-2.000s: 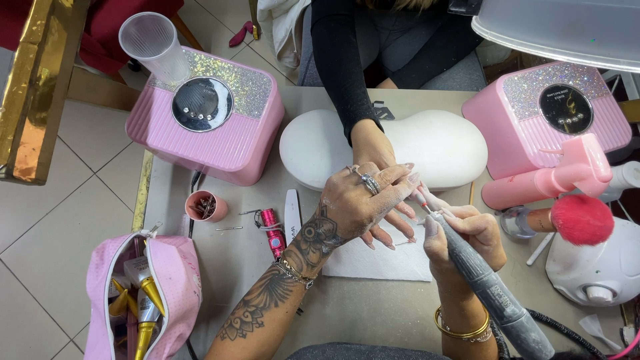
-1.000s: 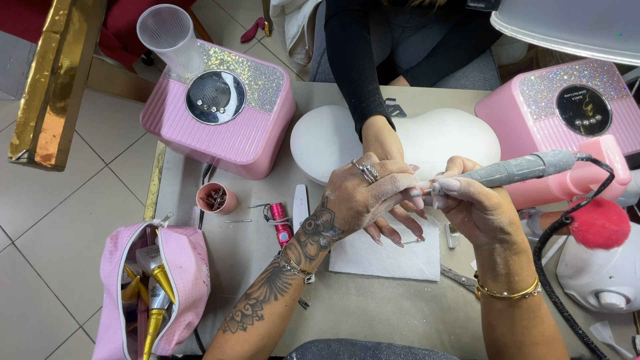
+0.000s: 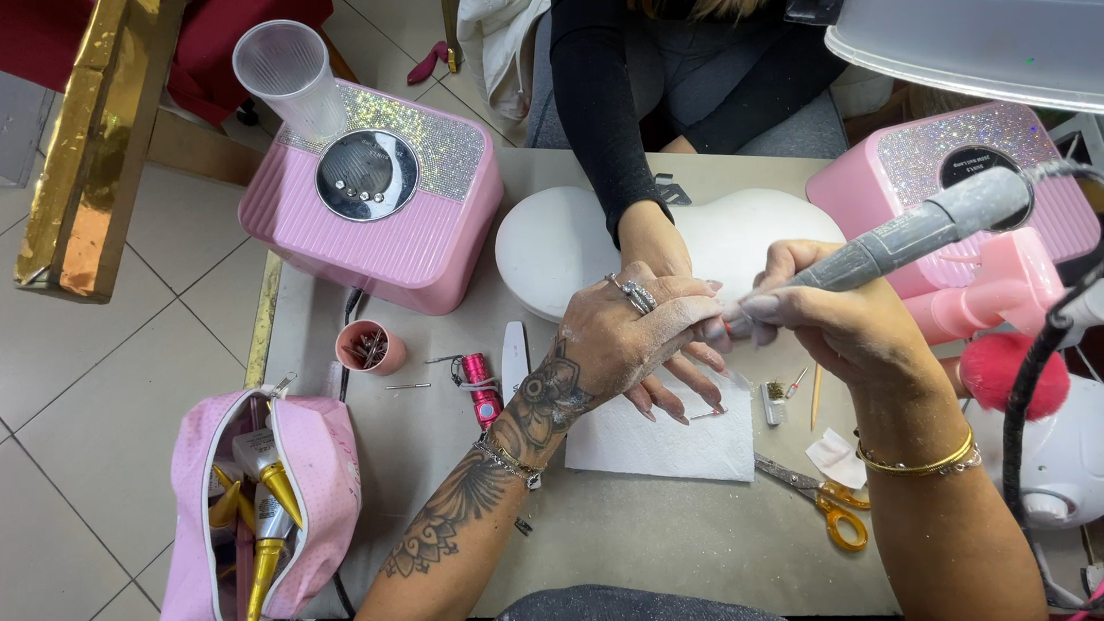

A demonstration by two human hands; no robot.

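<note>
My left hand (image 3: 634, 323), dusty and wearing rings, grips a finger of another person's hand (image 3: 668, 379), whose wrist lies on a white hand rest (image 3: 556, 250). In my right hand (image 3: 837, 319) is a grey electric nail drill (image 3: 897, 237), its body pointing up and right and its tip at the held fingertip. The fingers hide the exact contact of bit and nail. The other person's remaining fingers hang over a white paper towel (image 3: 664, 448), on which lies a small drill bit (image 3: 710, 413).
A pink nail lamp (image 3: 379, 250) bears a plastic cup (image 3: 293, 82); another pink lamp (image 3: 914, 172) stands right. About the table are a cup of bits (image 3: 371, 347), a red flashlight (image 3: 479, 388), a nail file (image 3: 515, 358), scissors (image 3: 832, 500), a pink pouch (image 3: 323, 466) and a red brush (image 3: 1013, 375).
Two seconds ago the drill's body pointed down and right; by one second ago my right hand had turned it upward. It now slopes more steeply up. My left hand keeps its hold.
</note>
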